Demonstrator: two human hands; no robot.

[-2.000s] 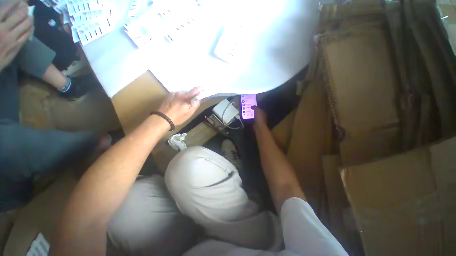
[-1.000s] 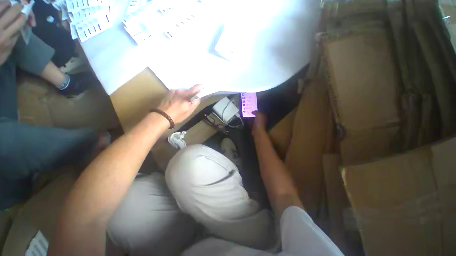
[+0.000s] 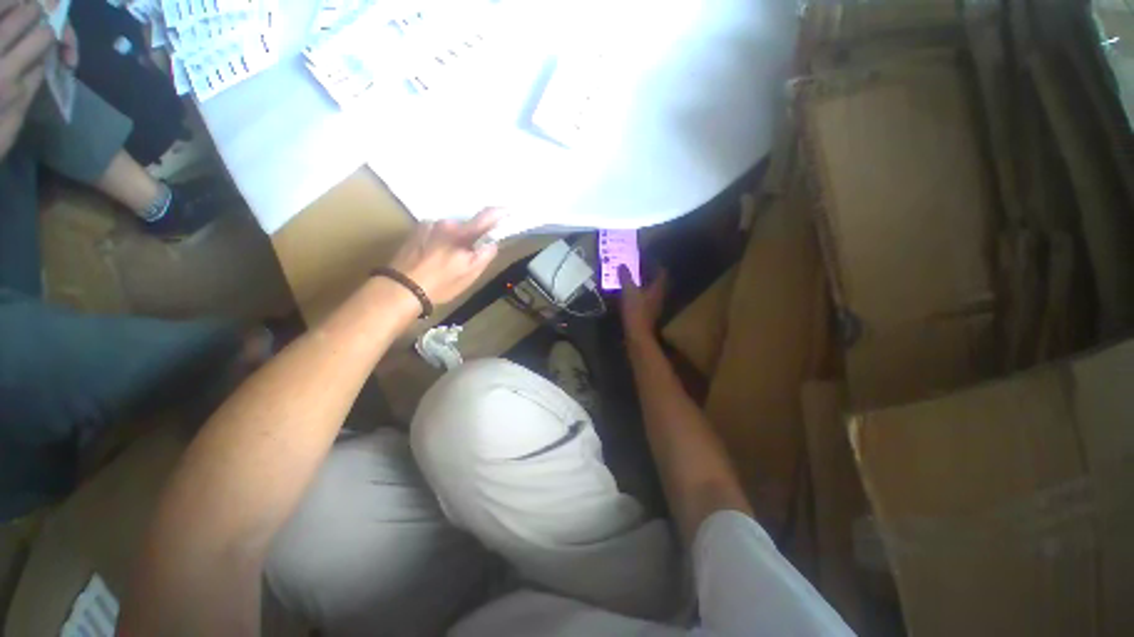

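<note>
A smartphone (image 3: 618, 255) with a lit pink-violet screen shows just below the white table's front edge, close beside a white block (image 3: 560, 270) with a thin cord. My right hand (image 3: 643, 299) is at its lower right, one finger over the screen and another apart to the right of it; no grip on the phone shows. My left hand (image 3: 450, 261), with a dark bracelet at the wrist, is at the table edge, fingers pointing right. Glare hides its fingertips, and I cannot tell if it holds anything.
White cartons (image 3: 354, 62) lie on the glaring white table (image 3: 286, 162). A plain brown box (image 3: 333, 237) is at its corner. Crumpled white paper (image 3: 440, 346) is by my knee. Flattened brown boxes (image 3: 902, 224) stand at right. Another person's hands (image 3: 25, 62) hold something white at upper left.
A finger of my right hand has shifted onto the lower part of the phone screen, and the hand has spread. My left hand has barely moved. The other person's white item has tilted downward.
</note>
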